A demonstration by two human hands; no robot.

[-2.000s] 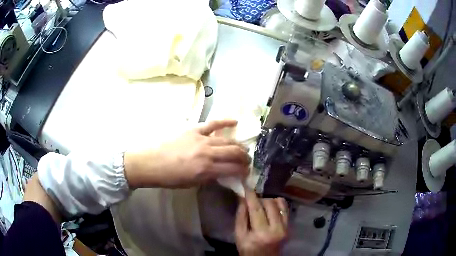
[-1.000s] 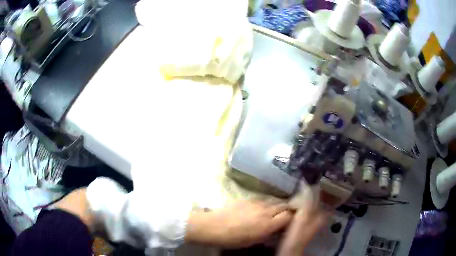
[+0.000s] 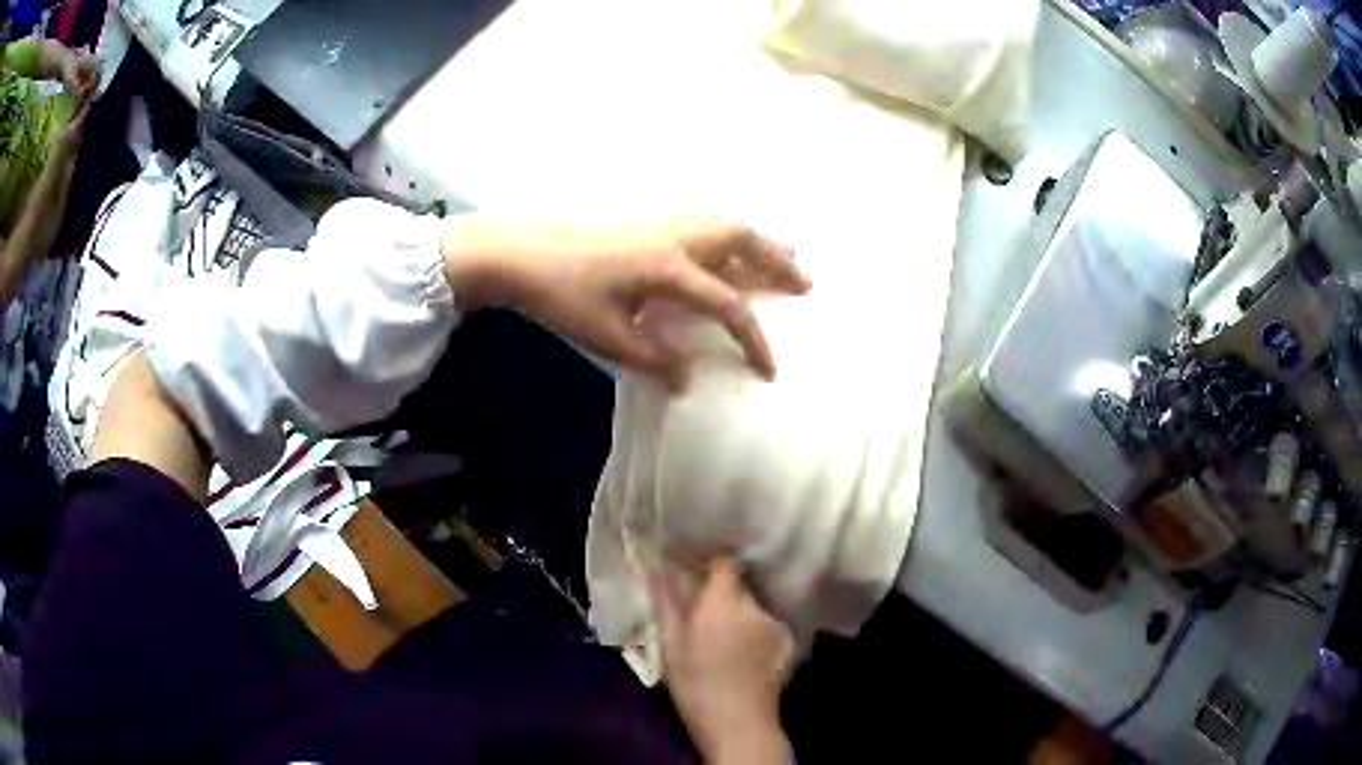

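Note:
A cream garment [image 3: 837, 434] lies over the table and hangs over its front edge toward my lap. My left hand [image 3: 642, 299] rests over the garment's left part with fingers spread and bent; whether it pinches cloth is unclear. My right hand [image 3: 729, 650] is at the garment's lower edge, fingers curled on the gathered cloth. The overlock machine [image 3: 1247, 299] stands at the right, apart from the garment. Its cloth plate [image 3: 1098, 299] is bare.
Striped garments [image 3: 284, 508] are heaped left of my lap, by a wooden piece [image 3: 374, 590]. A black surface [image 3: 351, 60] is at upper left. Another person's arm [image 3: 45, 180] shows at the far left. A tied cord [image 3: 1158, 665] hangs near the accessory tray [image 3: 1228, 717].
The garment has come away from the needle area toward my lap. Both hands have moved left, away from the machine. The view has turned left, so the machine now sits at the right edge.

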